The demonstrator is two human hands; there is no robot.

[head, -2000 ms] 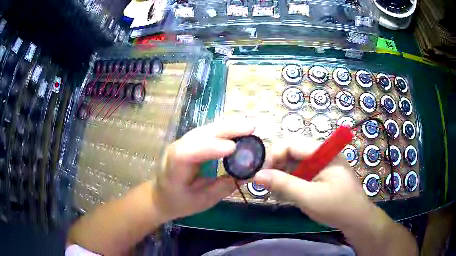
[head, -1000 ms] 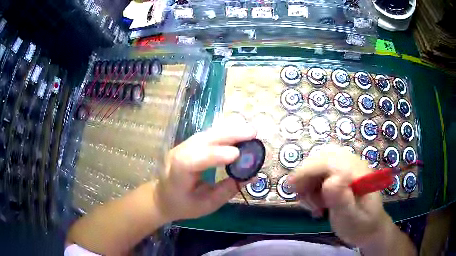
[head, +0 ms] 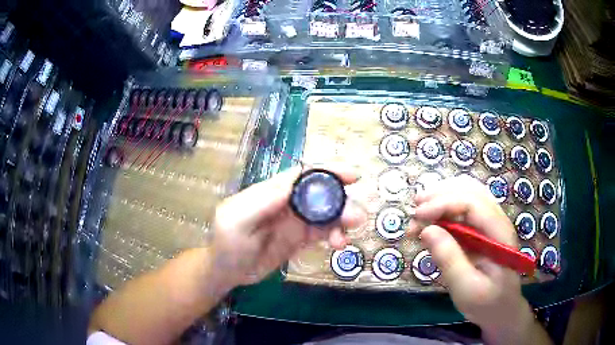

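Note:
My left hand (head: 253, 226) holds a small black-rimmed loudspeaker (head: 318, 197) between thumb and fingers, its dark front with a pale centre facing me. My right hand (head: 472, 246) holds a red test probe (head: 495, 251); its handle points to the lower right and its tip is hidden by the fingers. The blister tray (head: 337, 128) lies under both hands, with white-ringed speakers (head: 391, 222) flat in rows on its right and along its near edge. The slotted tray (head: 175, 222) at left holds black speakers (head: 177, 100) on edge in its far rows, with red wires.
Stacked clear trays with white labels (head: 361, 29) stand at the rear. A round white unit (head: 536, 42) and brown cardboard sheets (head: 589, 50) are at the rear right. Papers (head: 199, 23) lie rear left. Dark stacked trays (head: 40, 148) line the left. The mat is green (head: 317, 306).
The speaker in my left hand has moved a little left and turned more face-on. My right hand has moved right, away from the speaker, and the red handle now points down to the right.

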